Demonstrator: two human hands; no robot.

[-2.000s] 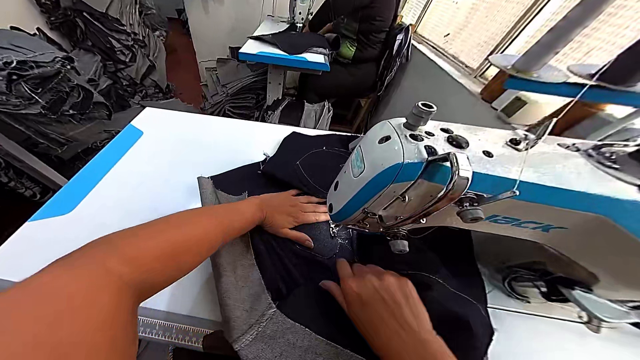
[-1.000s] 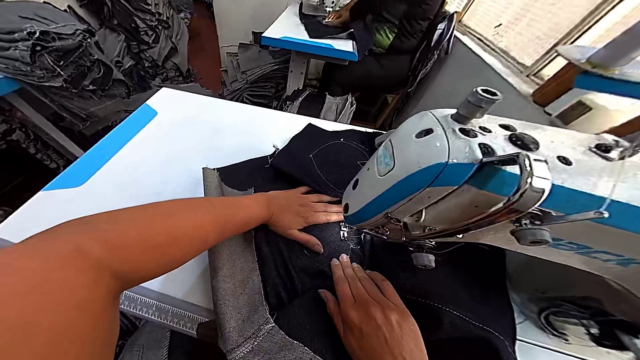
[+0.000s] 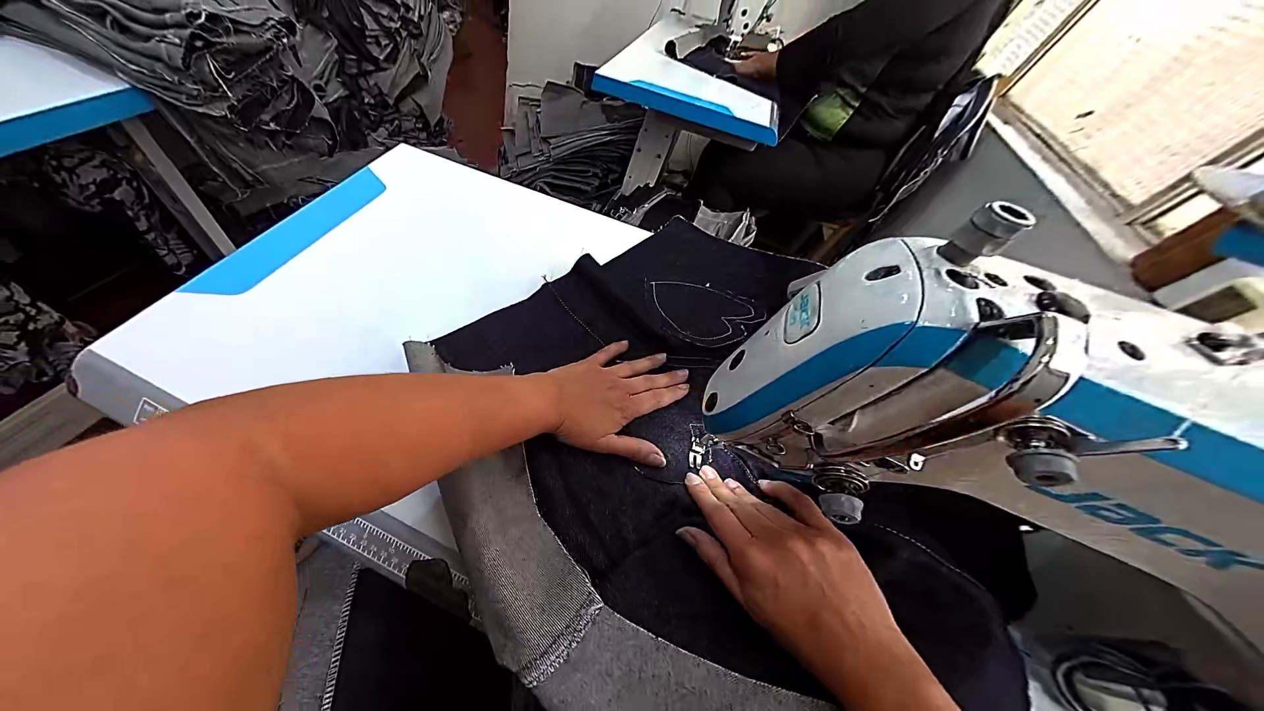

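Dark denim fabric lies across the sewing table, its paler grey underside folded out along the left edge. The white and blue head of a Jack industrial sewing machine stands over it, with the presser foot down at the cloth. My left hand rests flat on the denim left of the foot, fingers spread. Just below the foot, my right hand lies on the cloth, its fingertips close to the metal. Neither hand grips anything. A stitched, leaf-like outline shows on the denim behind.
The white tabletop has a blue corner band and a ruler strip on its front edge. Beyond it, a person in dark clothes sits at another sewing table. Heaped grey denim is at the back left.
The denim's far part lies spread out more behind the machine foot. My left hand's fingers are more spread than before. The view has shifted somewhat.
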